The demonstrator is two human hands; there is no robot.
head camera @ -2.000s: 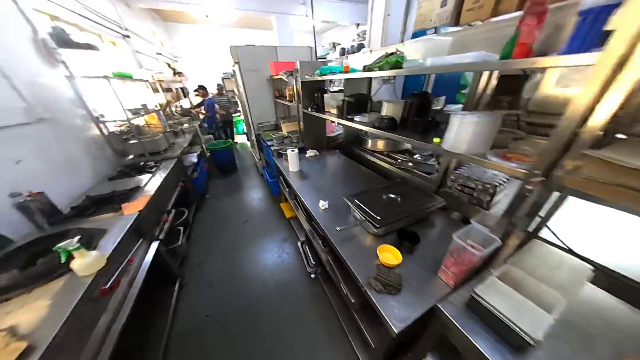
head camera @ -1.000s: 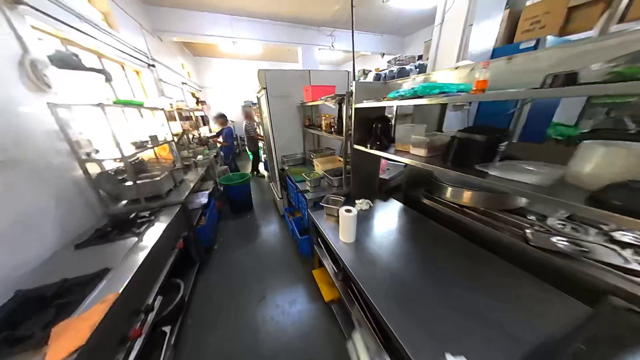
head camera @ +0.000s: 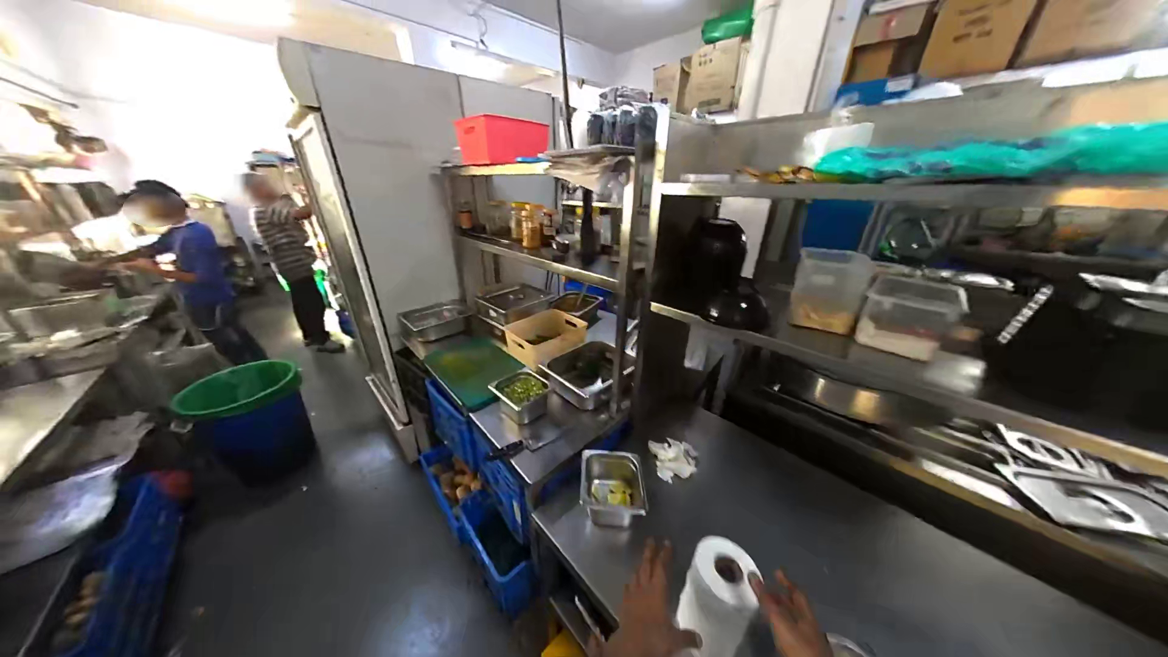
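A white paper towel roll (head camera: 716, 602) stands upright on the steel worktop (head camera: 867, 557) at the bottom of the view. My left hand (head camera: 646, 602) is at the roll's left side, fingers apart and pointing forward. On the other side, my right hand (head camera: 792, 616) has its fingertips at the roll's upper edge; whether either hand presses on it is not clear. Beyond the roll sits a small steel pan (head camera: 613, 488) with yellow-green pieces in it, and beside that lies a crumpled white paper (head camera: 673, 459).
A green cutting board (head camera: 473, 372) and steel pans stand on the farther counter, with blue crates (head camera: 502, 566) below. Steel shelves (head camera: 876, 351) run along the right. A blue bin with a green rim (head camera: 235, 388) stands on the floor at left. Two people are farther back.
Both hands have come into view at the paper towel roll. The view has moved forward along the worktop, and the roll and small steel pan are much closer.
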